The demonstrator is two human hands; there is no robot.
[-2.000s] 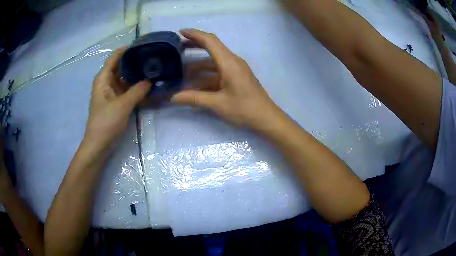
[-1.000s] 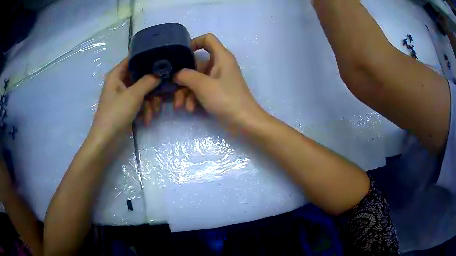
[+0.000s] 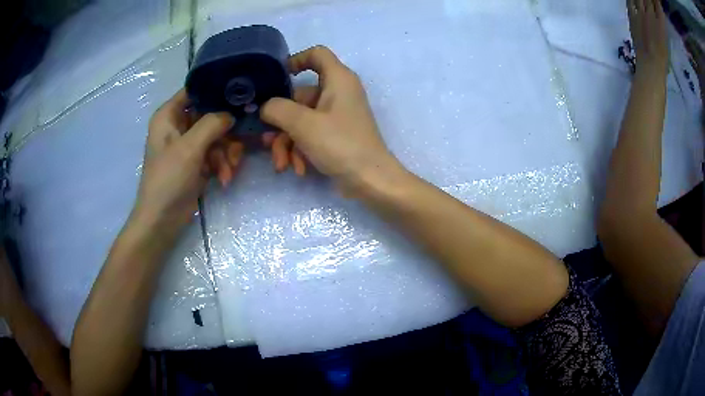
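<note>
A dark plastic housing (image 3: 241, 48) is held above the white-covered bench, its open side with a round boss in the middle facing me. My left hand (image 3: 179, 147) grips its lower left side, with the thumb at the front lower edge. My right hand (image 3: 332, 124) grips its right side, with the thumb on the lower front beside the boss. The fingertips of both hands show below the housing. Whether a small part is under the thumbs cannot be told.
White sheets (image 3: 433, 100) with shiny film (image 3: 309, 240) cover the bench. A small dark scrap (image 3: 198, 317) lies near the front edge. Small black parts (image 3: 626, 54) lie at the far right, others at the left edge. Another person's arm (image 3: 635, 170) is at the right, another at the lower left.
My right hand has closed in from the side, its thumb now on the housing's front. The housing has tilted and shifted slightly. The neighbour's arm at the right has swung outward, away from the bench's middle.
</note>
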